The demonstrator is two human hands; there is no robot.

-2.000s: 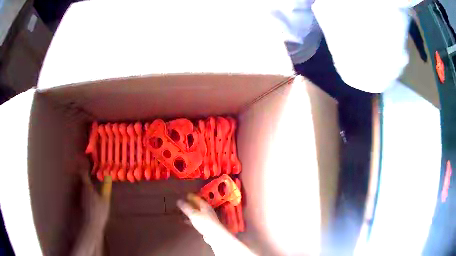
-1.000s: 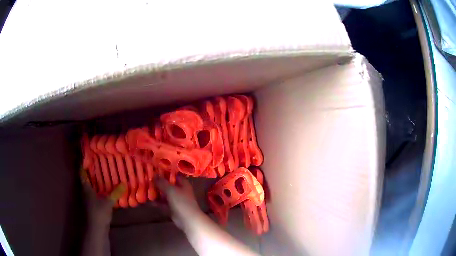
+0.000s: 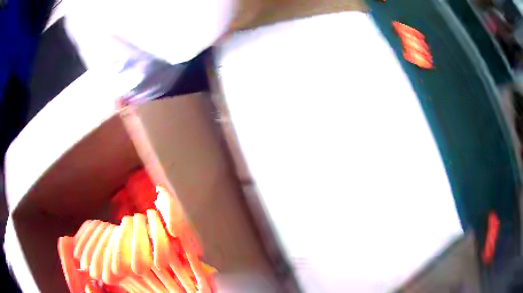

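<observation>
A row of several orange-red plastic housings (image 3: 129, 246) is at the lower left, bright and close to the camera, overlapping the right wall of the bulk carton (image 3: 63, 177). My right hand (image 3: 244, 282) is blurred and cut off by the bottom edge. Its yellow finger cot presses the right end of the row, so the hand grips the housings. My left hand is not in view. Darker red housings (image 3: 137, 193) show deeper in the carton behind the row.
A glaring white sheet or board (image 3: 338, 149) lies right of the carton. Beyond it is a green surface (image 3: 453, 131) with orange-red housings (image 3: 414, 44) at the upper right and another orange piece (image 3: 491, 237) lower down. A person in pale clothing (image 3: 155, 28) is at the top left.
The view has swung right, putting the carton at the lower left. A row of housings now appears raised near the carton's rim, held by my right hand. My left hand has left the picture.
</observation>
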